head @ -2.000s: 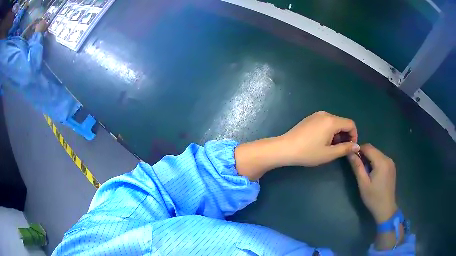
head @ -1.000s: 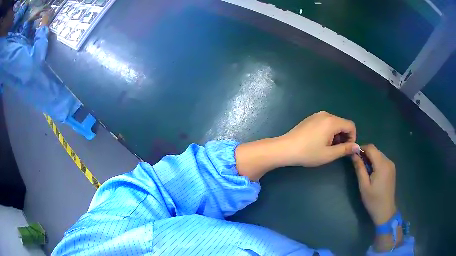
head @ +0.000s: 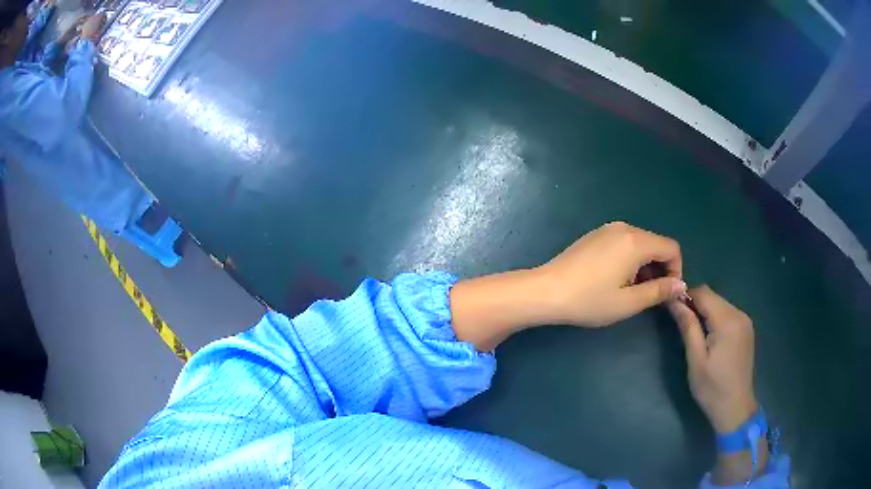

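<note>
My left hand [head: 597, 279] is bare, its thumb and index finger pinched together. My right hand [head: 722, 363], with a blue wrist strap [head: 743, 435], meets it fingertip to fingertip. A tiny part [head: 686, 295] shows as a small light and dark speck between the fingertips of both hands. Its shape is mostly hidden by the fingers. Both hands are just above the dark green bench mat [head: 573, 382].
A white tray [head: 151, 88] with several boards lies at the upper left, near another worker's sleeve [head: 43, 100]. A blue stool [head: 158, 239] stands by the bench edge. A white rail [head: 611, 62] crosses the mat. A green item [head: 59, 447] is at the lower left.
Both hands have shifted slightly down in the view, still joined at the fingertips. The dark shape inside my right hand's grip shows less. The other worker's arm has moved slightly.
</note>
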